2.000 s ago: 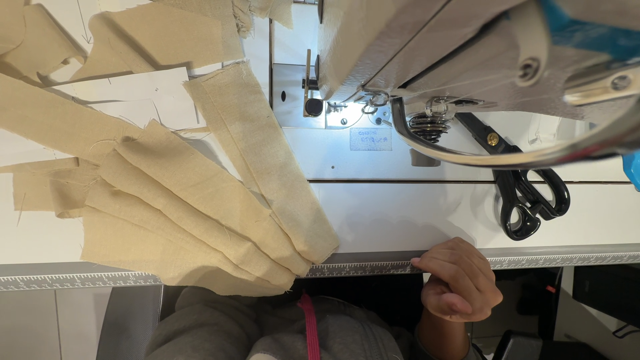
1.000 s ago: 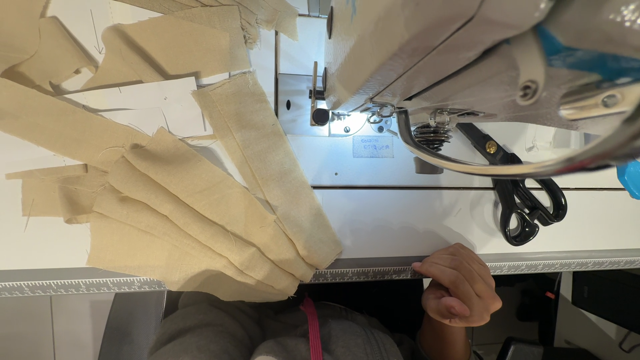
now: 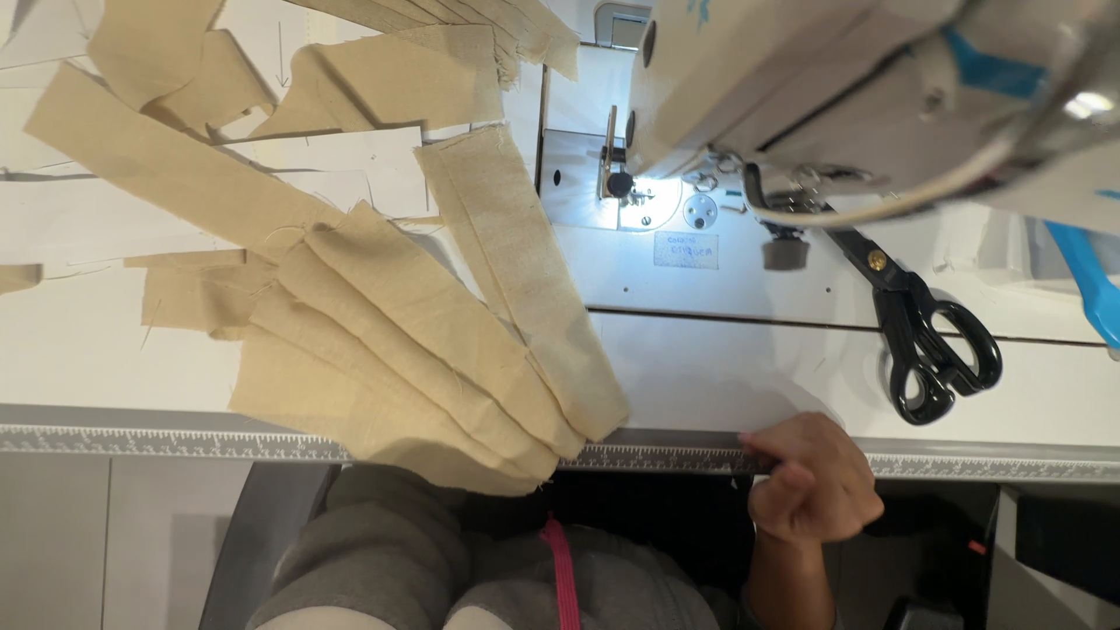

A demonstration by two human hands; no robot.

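Observation:
My right hand (image 3: 814,481) rests at the table's front edge, its fingers curled and its index fingertip near the measuring tape (image 3: 665,458) along that edge. Nothing shows in its grasp. My left hand is out of view. Left of my right hand, a folded beige fabric piece (image 3: 385,332) lies with its lower end over the tape and past the edge. Beside it is a narrow beige fabric strip (image 3: 525,280) with a seam or fold along its length. Black-handled fabric shears (image 3: 897,293) lie beyond my right hand, their blades partly hidden under the sewing machine head.
The sewing machine (image 3: 752,79) stands at upper right, its lamp lighting the needle plate (image 3: 577,175). More beige fabric pieces (image 3: 402,74) and white paper patterns (image 3: 324,153) cover the upper left. A blue plastic object (image 3: 1085,280) lies at far right.

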